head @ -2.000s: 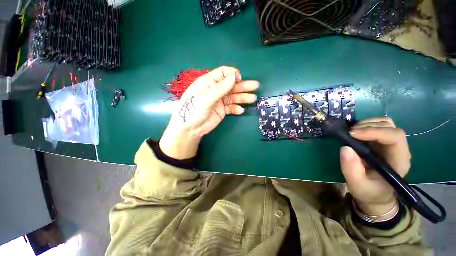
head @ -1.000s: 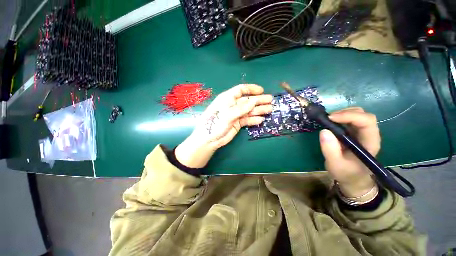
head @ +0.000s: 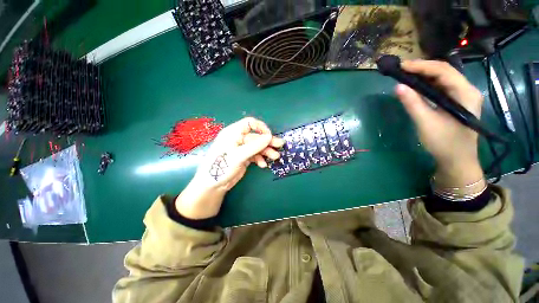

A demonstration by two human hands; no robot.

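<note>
My right hand (head: 443,112) holds the black soldering iron (head: 440,100) up and to the right of the panel, near the cardboard; its metal tip does not show clearly. My left hand (head: 230,160) is at the left end of the PCB panel (head: 313,148), fingers curled with thumb and fingertips close together. Whether a thin wire is between them cannot be told. The panel lies flat on the green mat, with a red wire at its right end. The red wire pile (head: 190,135) lies left of the panel, behind my left hand.
Stacked panels (head: 53,92) stand at far left. A clear plastic bag (head: 56,189) and a small dark cluster (head: 105,161) lie at left. At the back are a second panel stack (head: 204,35), a fan (head: 286,56), stained cardboard (head: 372,35) and a dark box with a red light (head: 464,42). Black cords hang at right.
The view has shifted to the right. The soldering iron has moved off the panel, up and to the right towards the cardboard. My left fingers have curled in closer at the panel's left end.
</note>
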